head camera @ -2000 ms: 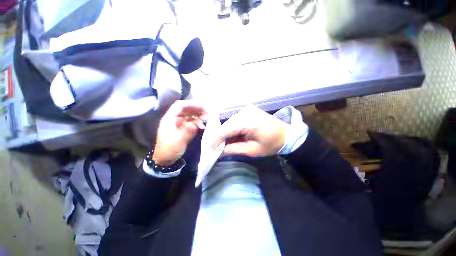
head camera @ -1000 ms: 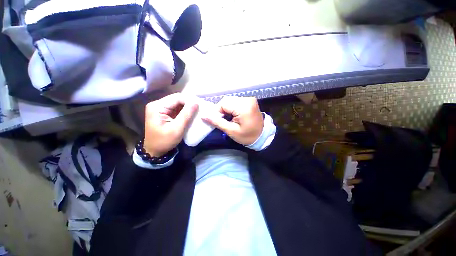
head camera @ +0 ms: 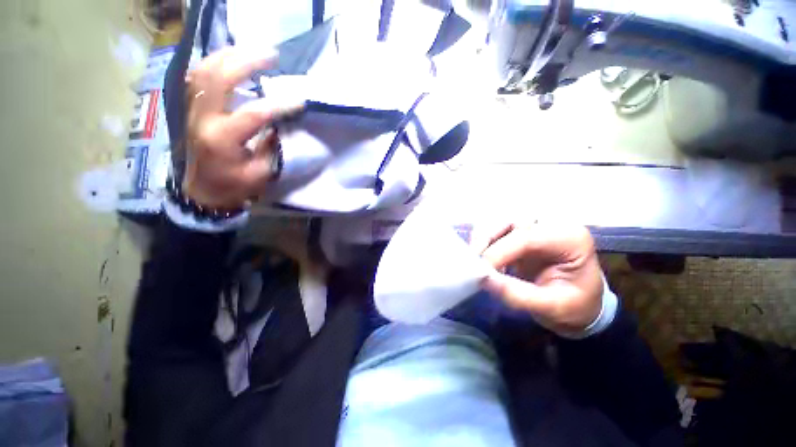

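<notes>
My right hand [head camera: 550,275] pinches a small white piece [head camera: 428,266] by its right edge, between thumb and fingers, in front of the table's front edge. The piece hangs out to the left of the fingers. My left hand [head camera: 229,131] is over the left side of the floppy grey-white workpiece [head camera: 336,157] with black binding, on the table. Its fingers are bent at the cloth; the view is blurred, and I cannot tell whether they grip it.
The sewing machine head [head camera: 602,35] is at the upper right, with looped metal scissors handles [head camera: 639,91] behind it. Cut cloth pieces [head camera: 253,327] hang below the table at left. A printed box-like item [head camera: 144,144] is at the far left.
My left hand has let go of the white piece and moved up and left to the workpiece. My right hand still holds the piece, now further right. The view has shifted, showing the machine head.
</notes>
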